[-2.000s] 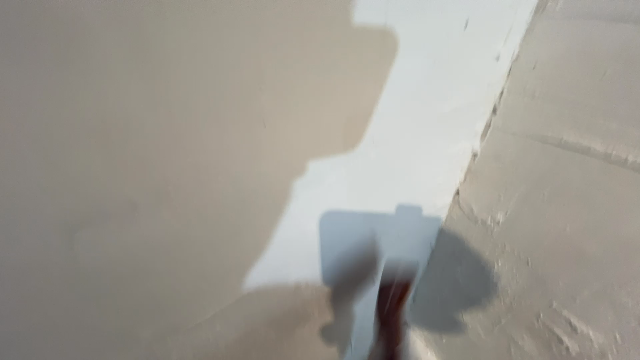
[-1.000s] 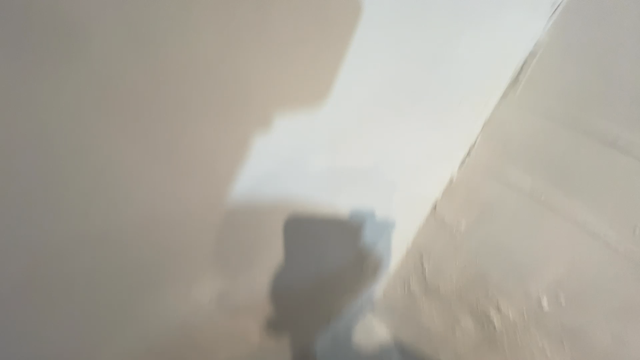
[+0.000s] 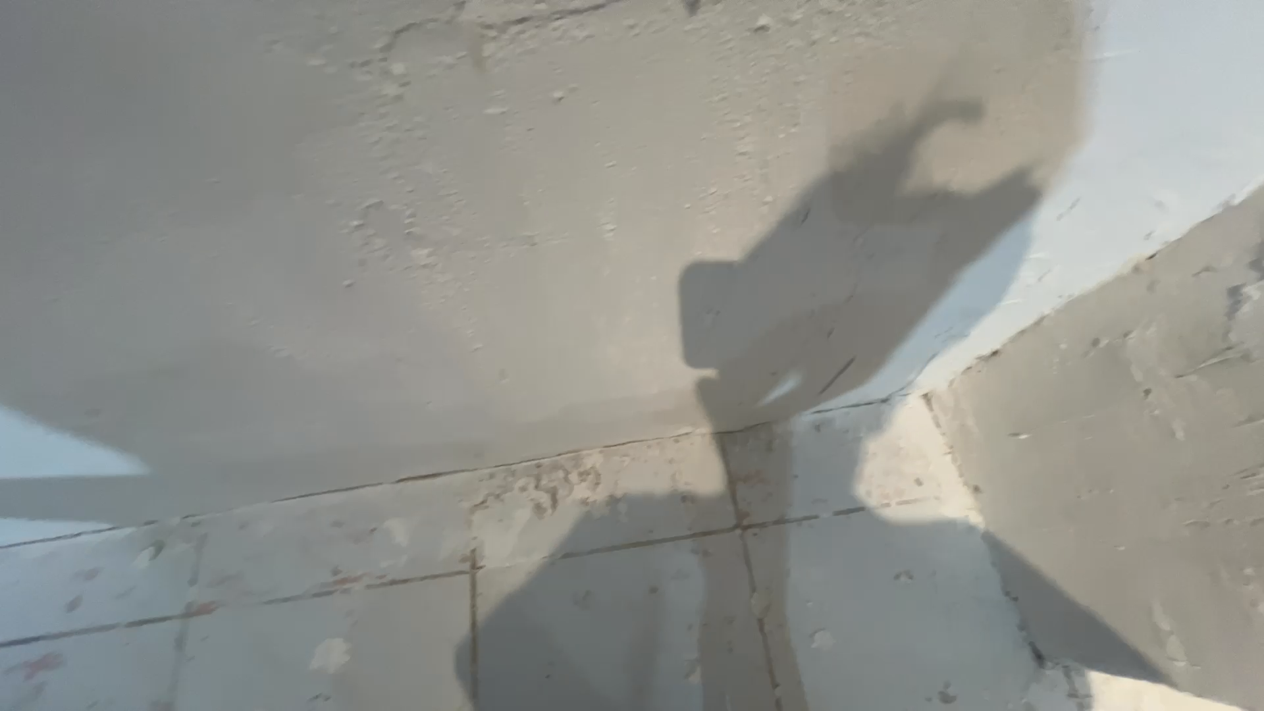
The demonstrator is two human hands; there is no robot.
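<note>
Neither my left hand nor my right hand is in view. A plastered wall point(image 3: 494, 247) fills the upper part of the head view, its surface rough with small lumps. Across its right side falls a dark shadow point(image 3: 849, 227) with finger-like projections at the top and a squared edge at the left. The shadow reaches down over the joint onto the tiled surface point(image 3: 592, 612) below. What casts it is not in the picture.
A second rough plastered wall point(image 3: 1136, 415) meets the first at the right. The tiled surface bears dark joint lines, splashes and reddish stains. A bright sunlit strip point(image 3: 1165, 118) runs down the upper right.
The view has swung a long way, and the tiled surface now shows. The blurred dark reddish shape at the bottom two seconds ago is out of view. The shadow has a different outline.
</note>
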